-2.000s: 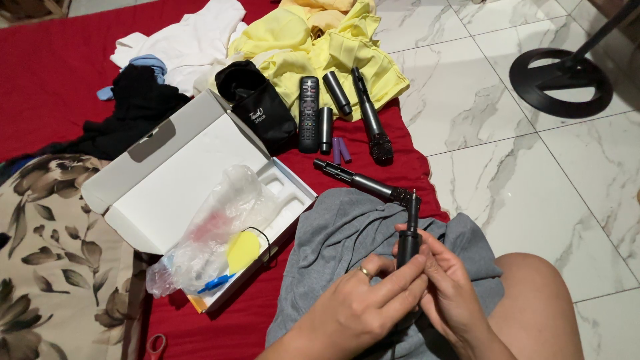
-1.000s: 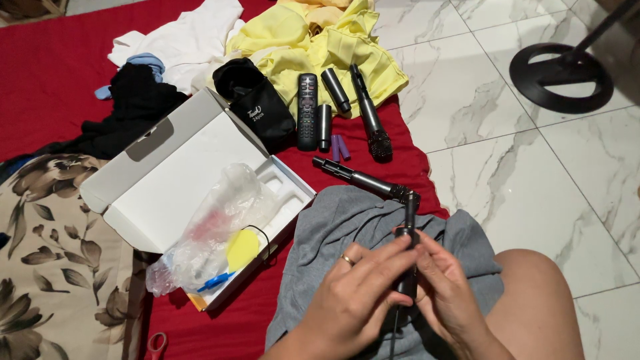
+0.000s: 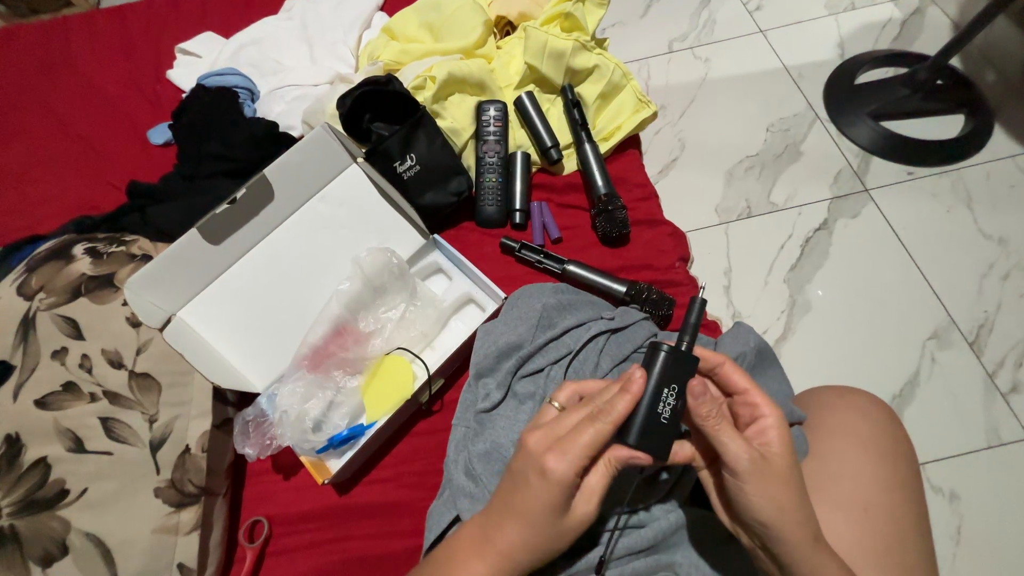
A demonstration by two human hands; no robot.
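Observation:
Between my two hands is a small black wireless audio receiver with a jack plug pointing up and away, its printed face toward me. My left hand, with a ring on one finger, grips the left side. The fingers and thumb of my right hand hold the right side. A thin dark cord hangs below it over the grey cloth. Just beyond lies a microphone with its battery bay exposed. Another microphone, two dark tubular covers and two purple batteries lie farther off.
An open white box holds a clear plastic bag. A remote control lies beside a black pouch. Yellow cloth, red-handled scissors and a floral cloth rest on the red sheet. A round black stand base is on the tiles.
The receiver has turned between my hands and now shows its printed face. My fingers have moved to its two sides, leaving more of it uncovered. The other items have not moved.

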